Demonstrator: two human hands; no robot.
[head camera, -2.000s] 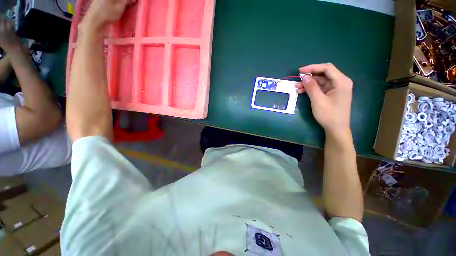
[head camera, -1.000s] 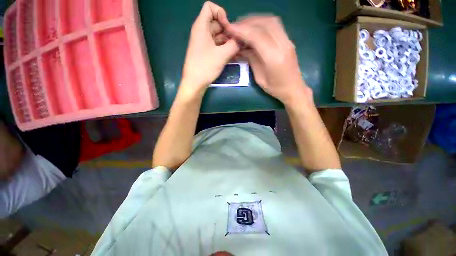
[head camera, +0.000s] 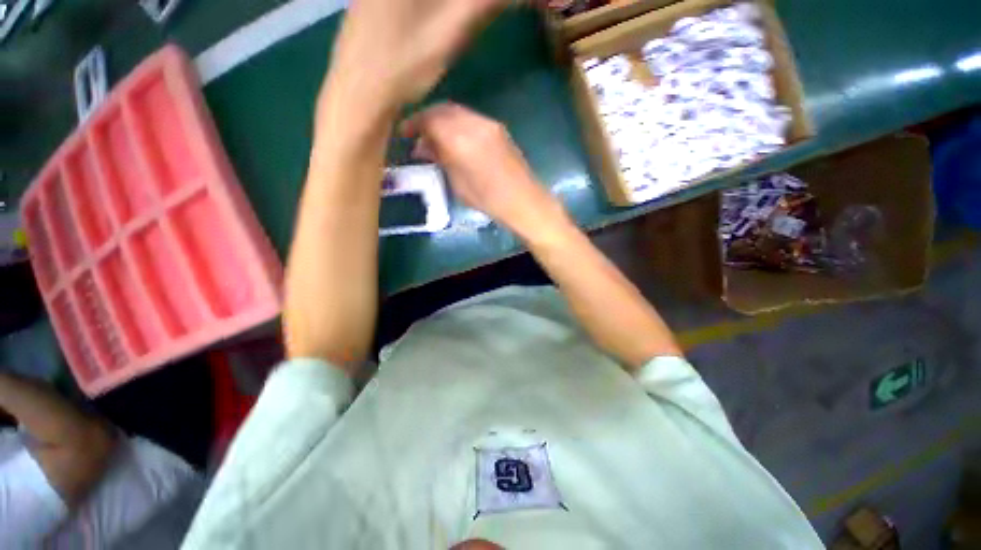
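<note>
The white housing (head camera: 436, 201) lies flat on the green bench, its dark window showing. My left forearm hides its left part. My right hand (head camera: 465, 161) is just above the housing's far right corner, thumb and fingers bent close together. Blur hides whether a small part or the wire end is between the fingertips. My left hand (head camera: 414, 43) is at the top of the view, beyond the housing, blurred and partly cut off by the edge. Its fingers point right, towards the cartons, and their grip cannot be made out.
The pink parts tray (head camera: 161, 220) is at left. The carton of white rings (head camera: 602, 129) is at right, with the farther carton (head camera: 619, 19) behind it, cut off. A lower carton (head camera: 823, 285) holds clear bags below the bench edge. Another person's arm (head camera: 48, 424) is at lower left.
The view has turned and shifted right. My hands, close together over the housing a second ago, are now apart. My left hand has moved farther out, towards the cartons, past my right hand.
</note>
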